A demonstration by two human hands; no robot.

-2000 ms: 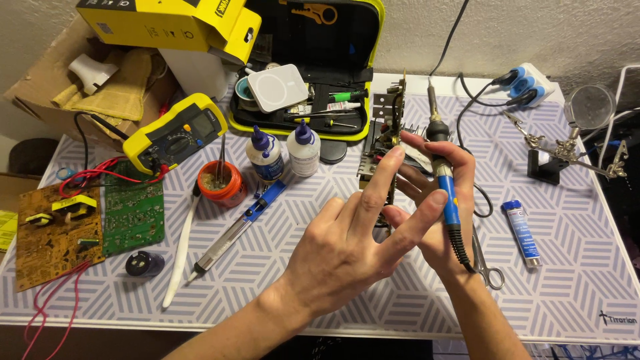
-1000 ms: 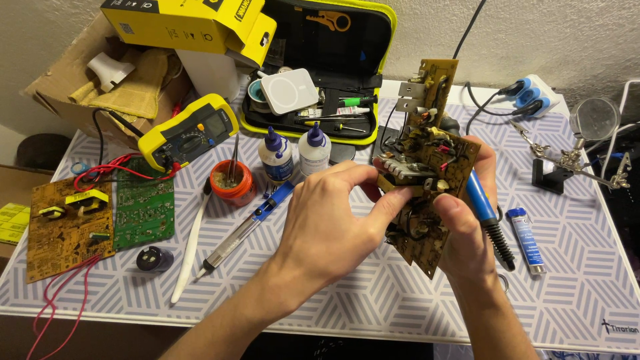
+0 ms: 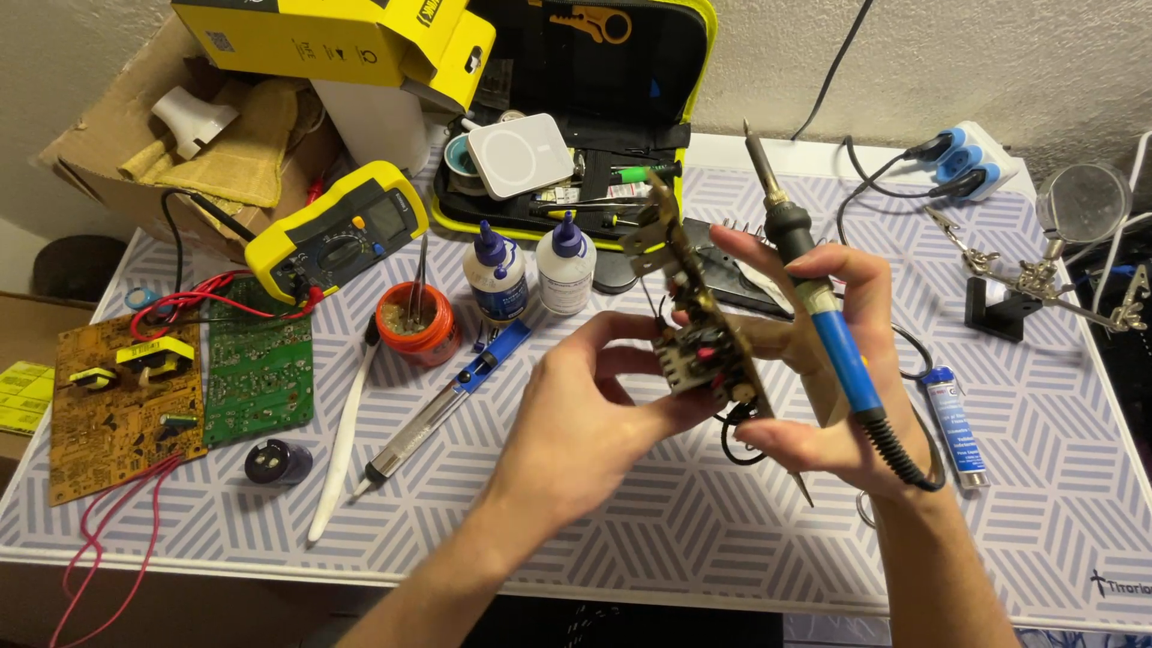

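Observation:
A brown circuit board with soldered components point(image 3: 706, 333) is held nearly edge-on above the middle of the table. My left hand point(image 3: 594, 405) grips its component side, fingers curled around the parts near a metal heatsink. On the board's other side, my right hand point(image 3: 846, 378) supports it with the thumb at the lower edge. A blue-handled soldering iron point(image 3: 837, 351) rests in the same right hand, its bare tip pointing up and away from the board. Part of the board is hidden by my fingers.
Left lie a desoldering pump point(image 3: 441, 409), a white plastic tool point(image 3: 346, 432), a capacitor point(image 3: 277, 462), two more boards point(image 3: 126, 405) and a multimeter point(image 3: 337, 234). Behind stand an orange jar point(image 3: 432, 337) with tweezers, two bottles point(image 3: 565, 265) and an open tool case point(image 3: 576, 216). Right are a solder tube point(image 3: 956, 432) and helping hands point(image 3: 1017, 279).
The board has turned from showing its broad face to nearly edge-on. The soldering iron, largely hidden behind the board a second ago, now shows in full in my right hand.

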